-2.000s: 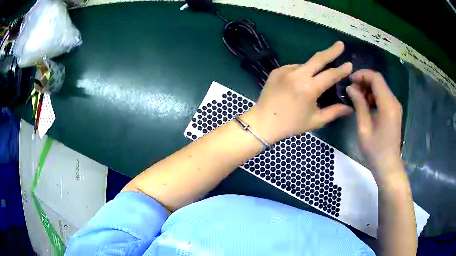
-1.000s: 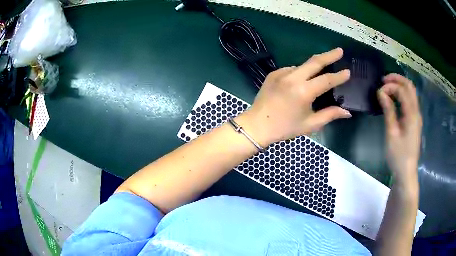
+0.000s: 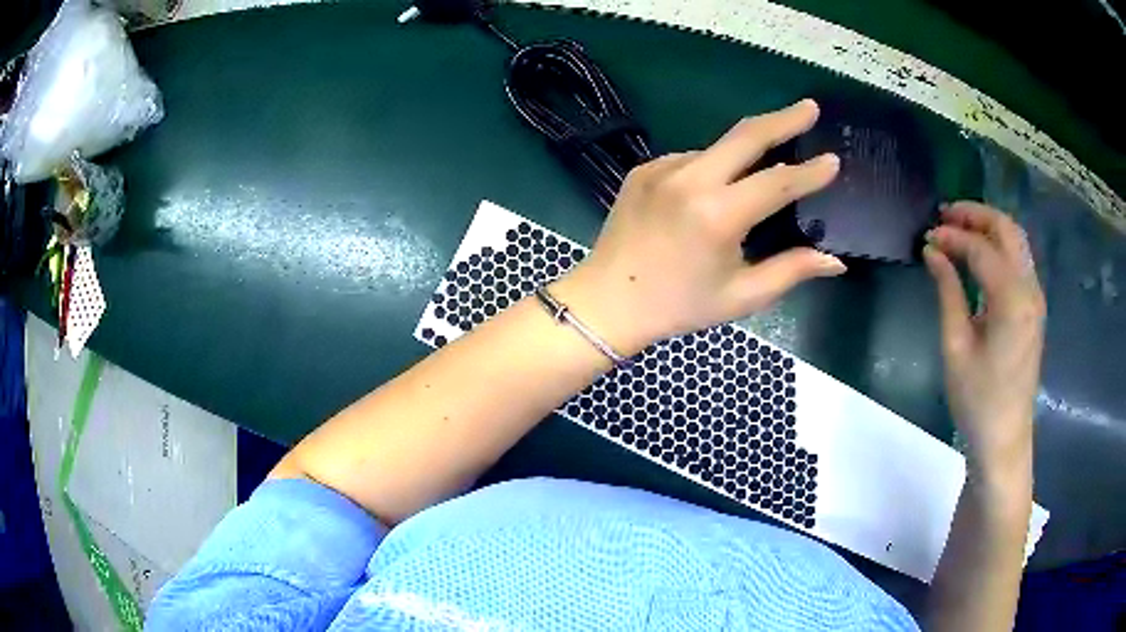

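Note:
A black corded unit (image 3: 874, 185) lies on the green bench at the upper right, its cord bundled in an oblong coil (image 3: 574, 105) to its left. My left hand (image 3: 716, 216) holds the unit's left side, fingertips on its face and thumb at the lower-left corner, near a small round mark. My right hand (image 3: 994, 296) has thumb and forefinger close together at the unit's lower-right corner; whether a dot is between them cannot be told. A white backing sheet (image 3: 871, 444) with rows of black dots lies under my left forearm, its right end under my right wrist.
A crumpled clear plastic bag (image 3: 80, 93) and a small bag with a paper tag (image 3: 89, 204) are at the left bench edge. A worn cream-white rail (image 3: 790, 37) curves along the far side. The power plug (image 3: 426, 10) is at the top edge.
My right hand has moved right and down from the unit's middle to its lower-right corner, uncovering its face. My left hand keeps its hold. The view has shifted slightly.

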